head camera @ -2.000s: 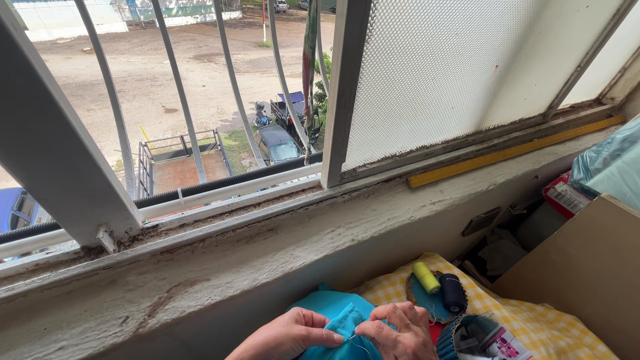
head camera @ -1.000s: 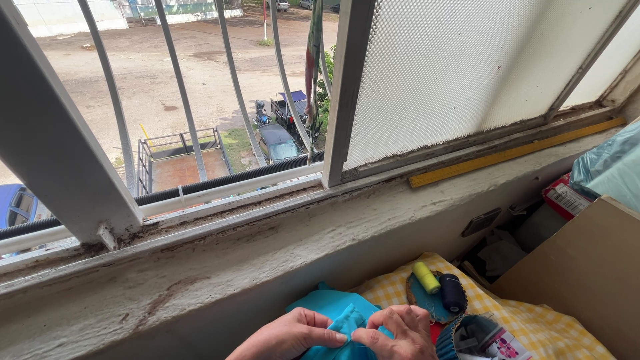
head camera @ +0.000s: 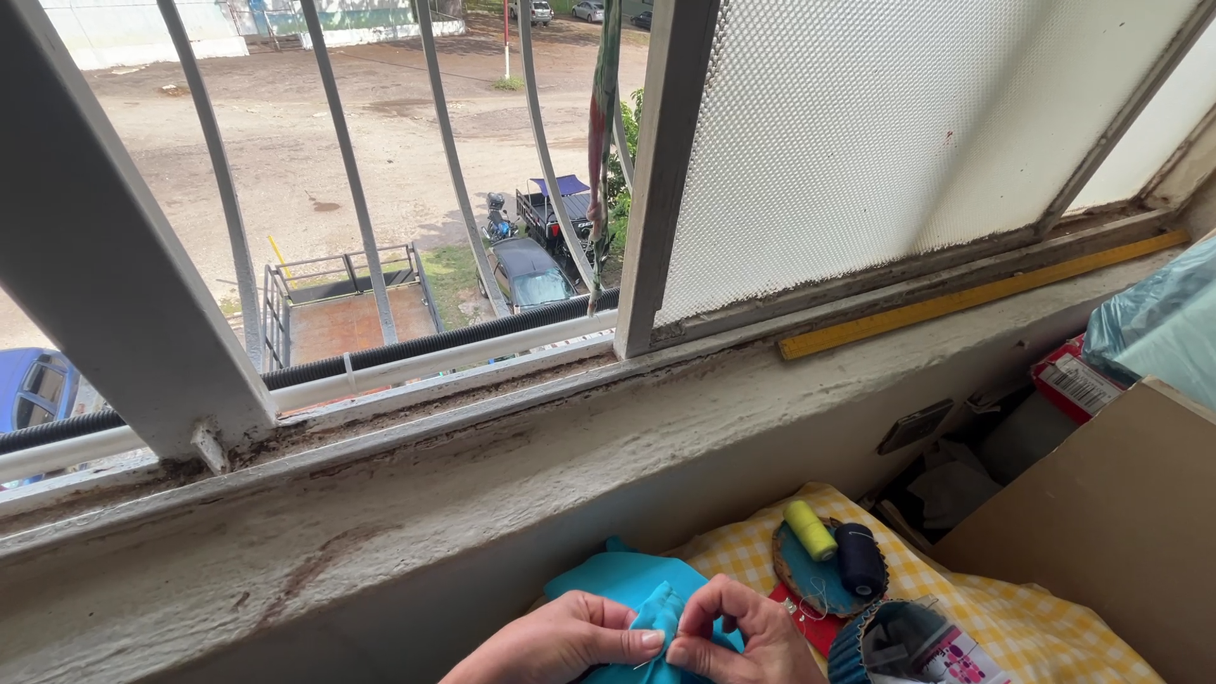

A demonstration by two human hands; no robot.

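Note:
Turquoise fabric [head camera: 617, 578] lies bunched at the bottom centre, with both hands on it. My left hand [head camera: 570, 638] pinches a fold between thumb and fingers. Close beside it, my right hand [head camera: 736, 635] has thumb and forefinger together at the same fold; a thin, needle-like glint shows just below the fingertips. To the right, a yellow-green thread spool [head camera: 809, 530] and a dark navy thread spool [head camera: 860, 560] rest on a round blue lid [head camera: 803, 575]. A red piece [head camera: 812, 622] with pale thread lies under the lid's edge. A round blue basket [head camera: 850, 651] holds assorted items.
A yellow checked cloth [head camera: 1035, 627] lies beneath the sewing things. The window sill [head camera: 532, 456] runs across above the hands, with a yellow wooden strip [head camera: 978, 294] on it. At right are a cardboard panel [head camera: 1092, 513], a red box [head camera: 1078, 380] and a pale blue plastic bag [head camera: 1159, 313].
Both hands stay at the fabric. My right hand's fingers have shifted slightly at the fold, and the fold now stands up between the hands.

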